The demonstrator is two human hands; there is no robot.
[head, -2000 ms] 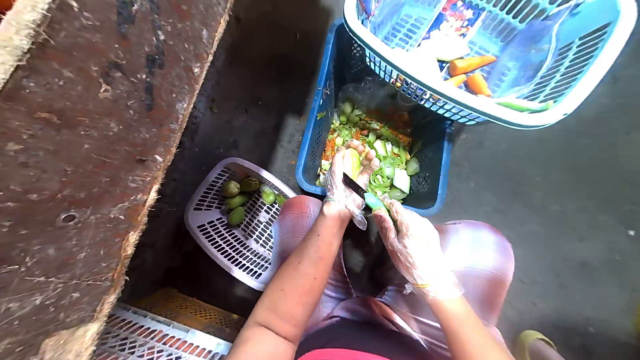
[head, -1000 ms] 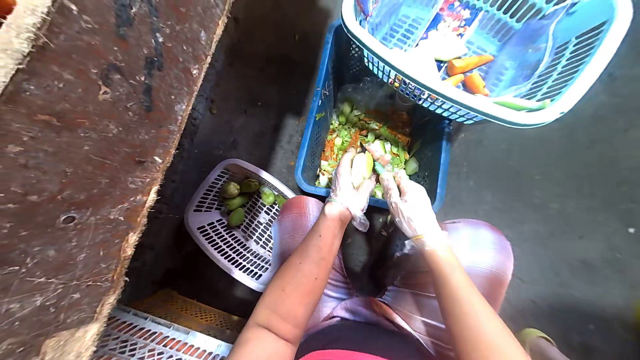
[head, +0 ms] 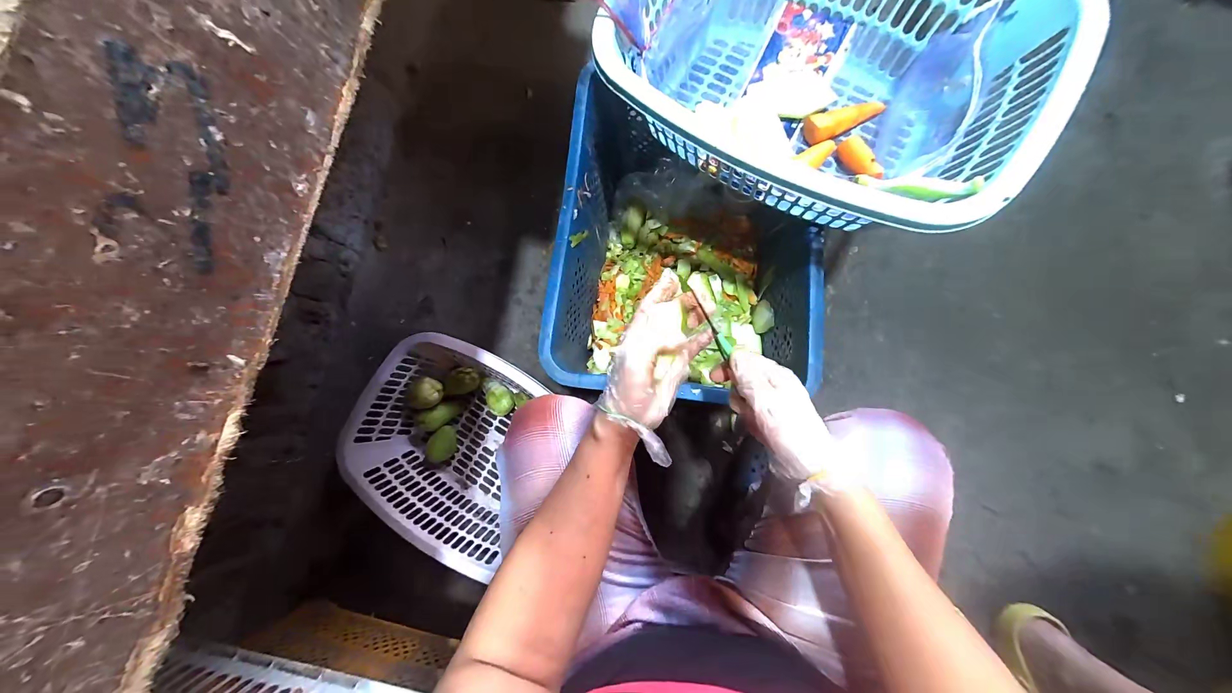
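Note:
My left hand (head: 654,358), in a clear plastic glove, is over the near side of a blue plastic basket, its fingers curled; a bit of pale green vegetable shows at the palm, too small to name. Gloved too, my right hand (head: 773,399) grips a small knife (head: 718,333) with a green handle, its dark blade angled up and left beside the left fingers. Beneath both hands, cut green vegetable and orange shreds (head: 630,279) lie in the blue basket (head: 564,318).
A light blue basket (head: 1044,159) with carrots (head: 842,120) and plastic bags overlaps the blue basket's far side. At left, a white basket (head: 385,481) holds several green vegetables (head: 441,445). A worn wooden board (head: 144,318) spans the left edge. Someone's foot in a yellow-green shoe (head: 1022,630) is at lower right.
The knife blade, hidden one second ago, shows again between my hands. The yellow-green piece seen earlier in my left fingers is now mostly hidden.

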